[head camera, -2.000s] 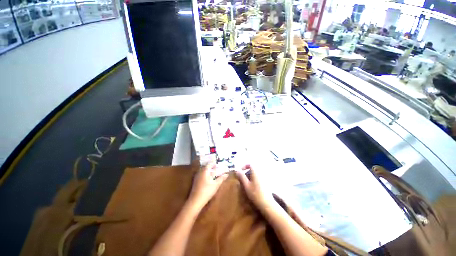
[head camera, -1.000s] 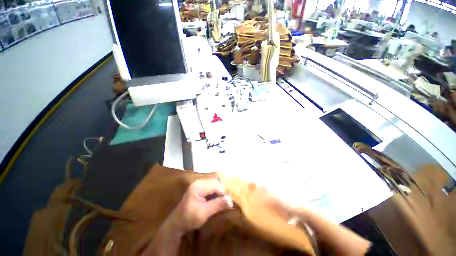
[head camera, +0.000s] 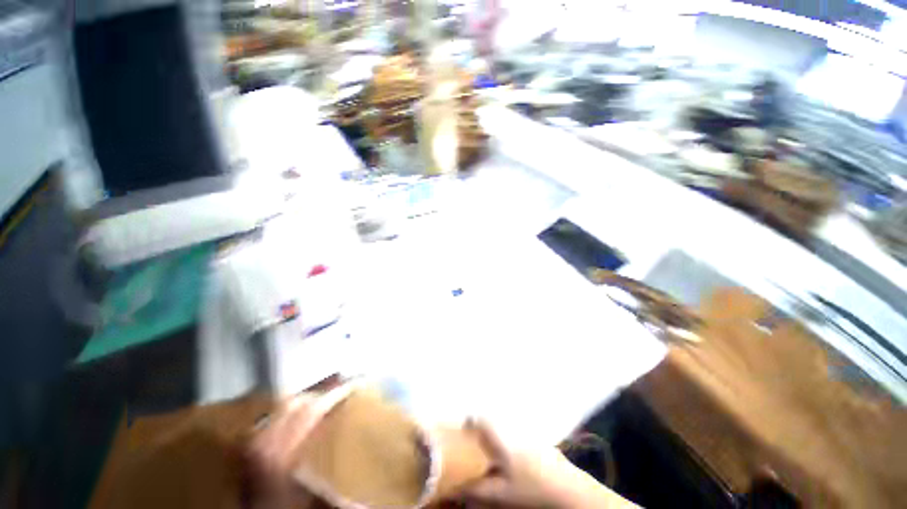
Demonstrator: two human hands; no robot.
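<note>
A brown bag piece is at the bottom centre, blurred, with a curved pale edge or loop across it. My left hand is at its left side and my right hand holds its right side. Both hands are blurred, and the left fingers are partly hidden. The white sewing machine head with a red logo stands beyond the hands. The bag piece is in front of it, apart from the needle area.
A dark monitor stands at the upper left. A white plate extends right of the head. Brown bags with handles lie at the right. A dark flat item lies beyond the plate. A brown pile is at the back.
The view has swung to the right. The bag piece has come away from the needle area towards me, and its near part now looks bunched or folded between my hands.
</note>
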